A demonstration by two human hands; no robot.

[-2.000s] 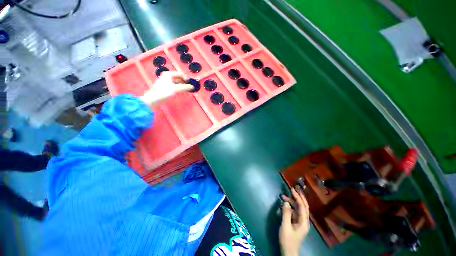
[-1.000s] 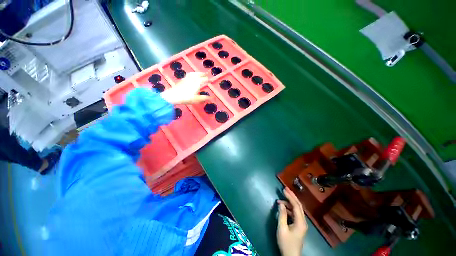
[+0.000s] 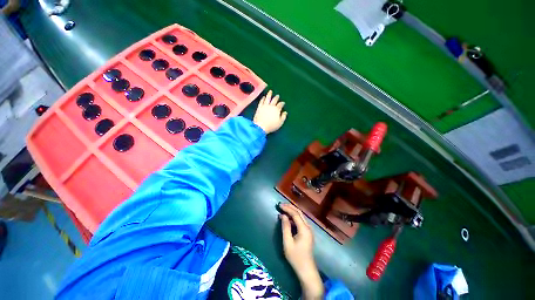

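Observation:
The salmon-pink compartment tray (image 3: 124, 119) lies on the dark-green bench with glossy round black parts in many cells; one cell holds a single round black part (image 3: 123, 142). My left hand (image 3: 271, 114) is just past the tray's right corner, fingers spread, with nothing seen in it. My right hand (image 3: 298, 234) is beside the left edge of the red-brown clamp fixture (image 3: 320, 202), thumb and finger around a small dark thing that looks like a round black part, mostly hidden. The fixture's two red handles (image 3: 376, 137) point away from each other, one up and one down.
A blue and white cloth bundle (image 3: 437, 282) lies at the lower right, with a small white-edged ring (image 3: 465, 234) above it. A small black piece (image 3: 70, 25) is at the far upper left of the bench. Papers (image 3: 493, 143) hang on the green back panel.
My left hand has left the tray's cells and moved right toward the fixture; it earlier held a round black part. The view has swung right. My right hand stays beside the fixture.

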